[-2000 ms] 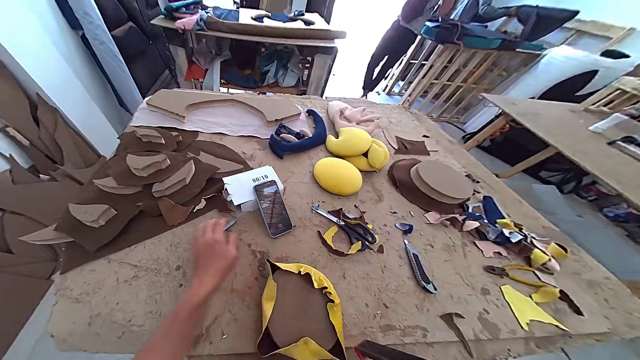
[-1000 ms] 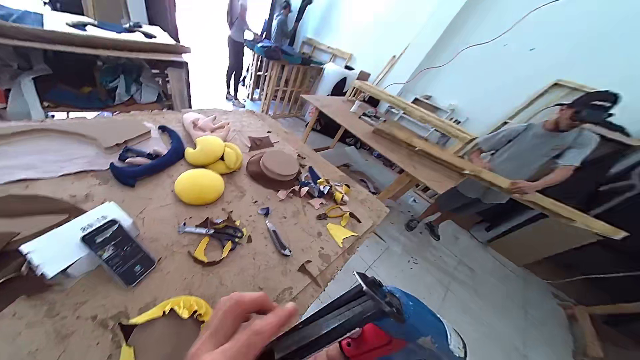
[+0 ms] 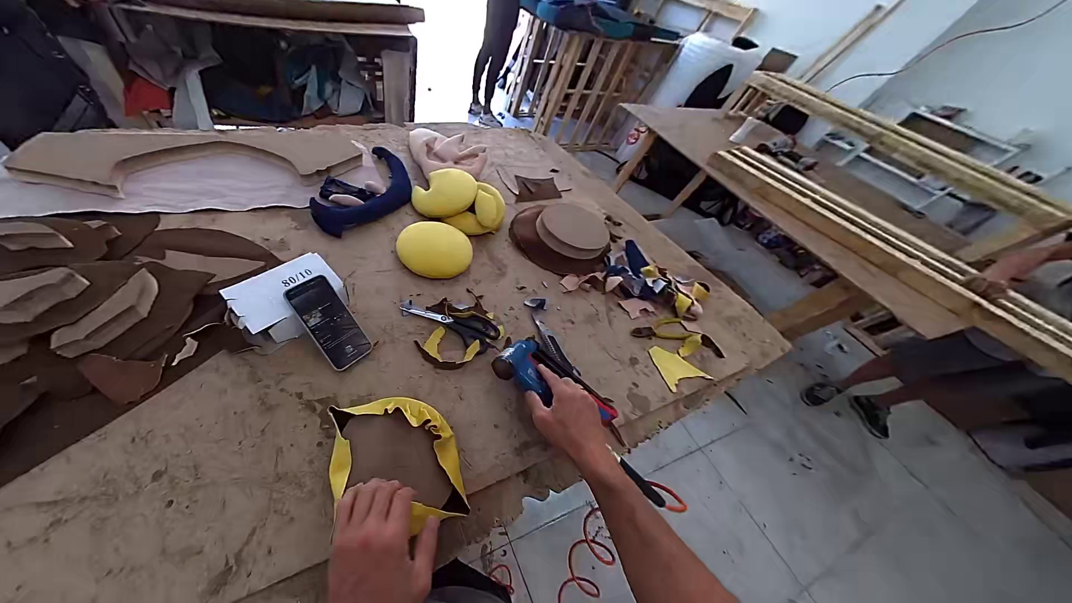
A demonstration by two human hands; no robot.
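Note:
My left hand (image 3: 381, 532) rests on the lower edge of a yellow fabric cover (image 3: 456, 456) gathered around a brown board, near the front of the table. To its right, my right hand (image 3: 569, 410) is on a blue pneumatic stapler (image 3: 526, 366) lying on the tabletop; whether the fingers close around it is hard to tell. Just behind the stapler lies a utility knife (image 3: 553, 342). Black-handled scissors (image 3: 456, 320) lie left of it among yellow and brown scraps. A smartphone (image 3: 328, 322) lies partly on white paper (image 3: 280, 289). A yellow padded oval (image 3: 434, 249) sits farther back.
Brown cut pieces (image 3: 92, 301) are heaped at left. Stacked round boards (image 3: 572, 232), fabric scraps (image 3: 641, 280) and pliers (image 3: 674, 333) lie at right. A navy padded crescent (image 3: 368, 209) is behind. An orange coiled hose (image 3: 586, 553) hangs off the front edge. A person's hand (image 3: 992, 276) holds wooden strips at right.
The stapler, off the table's edge a second ago, now lies on the tabletop under my right hand. My left hand is now on the yellow cover. The view has swung right and partly back.

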